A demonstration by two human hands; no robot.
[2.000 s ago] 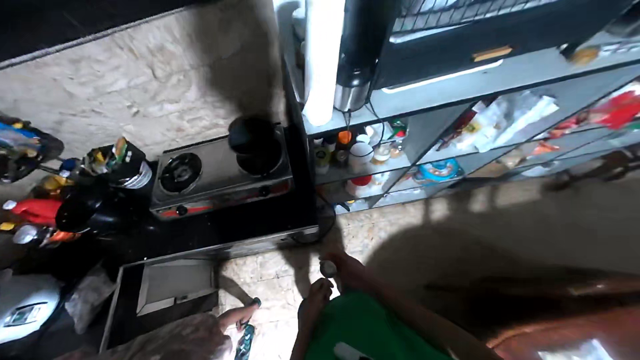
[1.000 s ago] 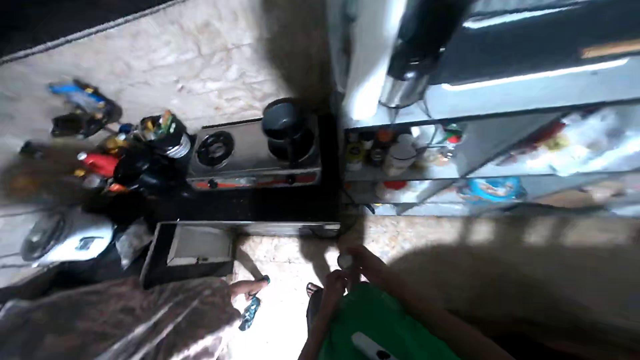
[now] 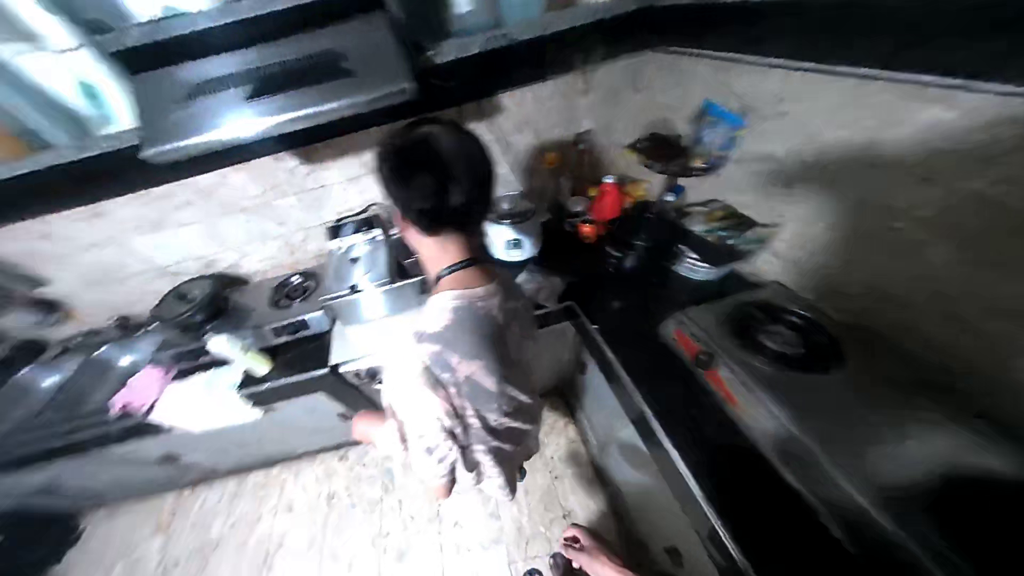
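Observation:
My right hand [image 3: 588, 550] shows at the bottom edge, its arm running off toward the lower right. Its fingers are bent, beside a small dark thing [image 3: 560, 564] too blurred to name; whether they grip it cannot be told. My left hand is out of view. The floor lies below the hand, and the black countertop [image 3: 680, 448] with a two-burner gas stove [image 3: 768, 360] stands to its right.
A person [image 3: 472, 352] in a patterned shirt stands ahead, facing the far counter. A second stove [image 3: 294, 290], pots, a pink cloth [image 3: 142, 390] and a white rice cooker [image 3: 512, 228] are on the counters. A range hood [image 3: 276, 88] hangs above. Bottles crowd the corner.
The view has swung far to the left. Both my hands were together at a small round thing; now just one shows at the bottom edge. The other person's head and back have come into view.

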